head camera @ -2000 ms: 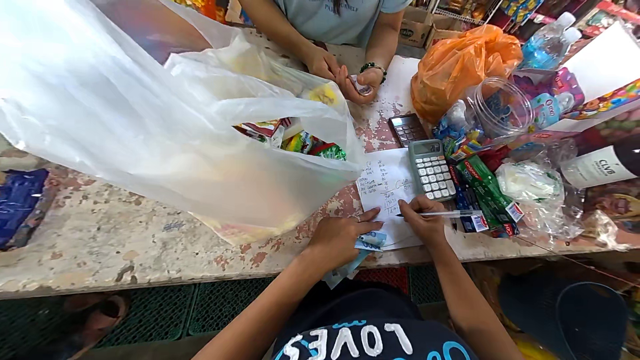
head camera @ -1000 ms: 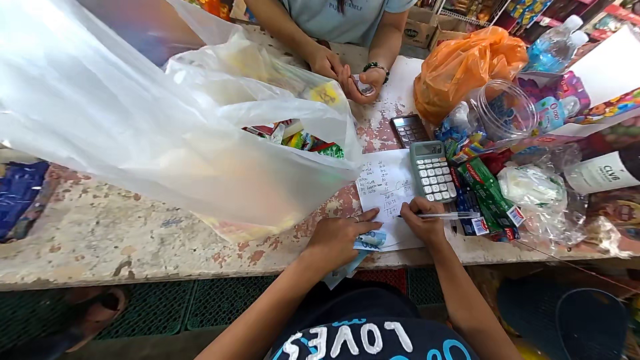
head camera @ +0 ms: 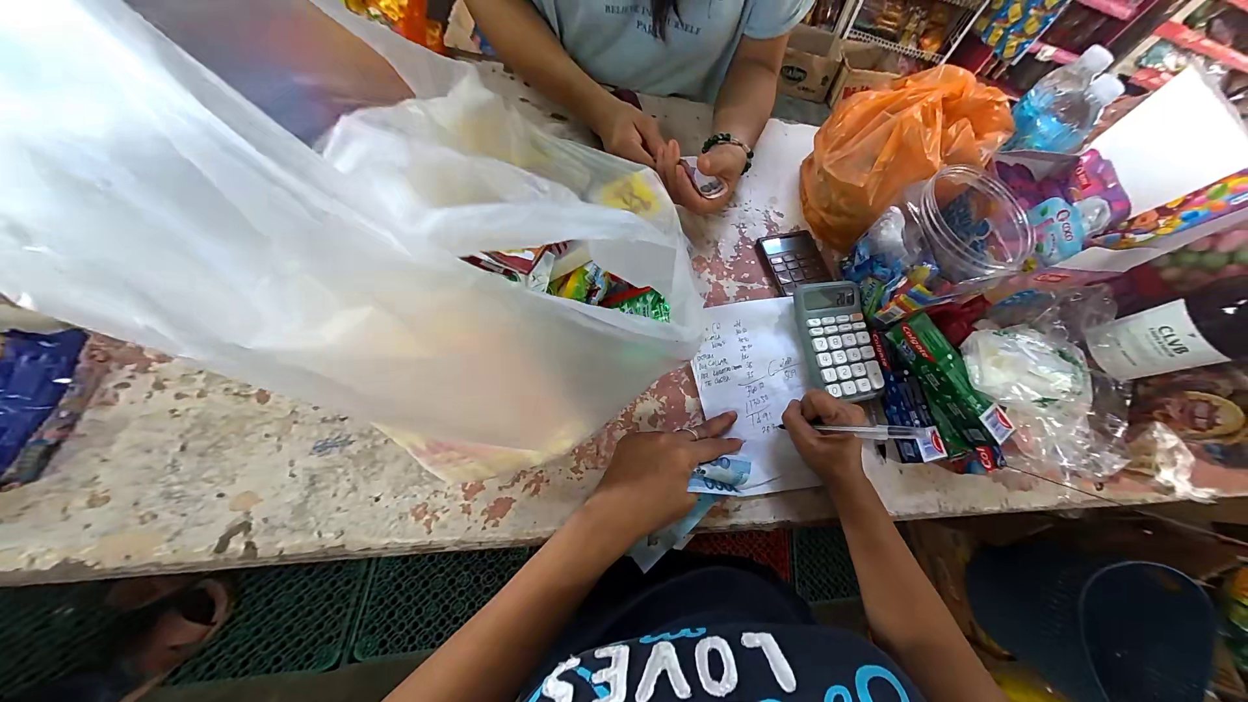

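My right hand (head camera: 827,435) grips a clear-barrelled pen (head camera: 882,432), its tip on a white sheet of paper (head camera: 780,466) with handwritten lines and figures. Blue banknotes (head camera: 723,474) lie under my left hand (head camera: 673,466), which pins them against the sheet's lower left; their ends hang over the counter edge. A ring is on one finger. A grey-green calculator (head camera: 840,341) rests on the paper's upper right side. Behind it is a dark calculator (head camera: 792,261). To the left, a large translucent plastic bag (head camera: 351,292) holds colourful packets (head camera: 585,281).
Across the worn counter (head camera: 244,468), another person's hands (head camera: 682,161) hold a small round item. At the right stand an orange plastic bag (head camera: 897,146), a clear plastic jar (head camera: 975,222), Colgate boxes (head camera: 941,380) and a dark bottle (head camera: 1170,336). Blue packs (head camera: 37,390) lie far left.
My right hand and the pen have shifted slightly down the sheet. My left hand stays on the banknotes and paper.
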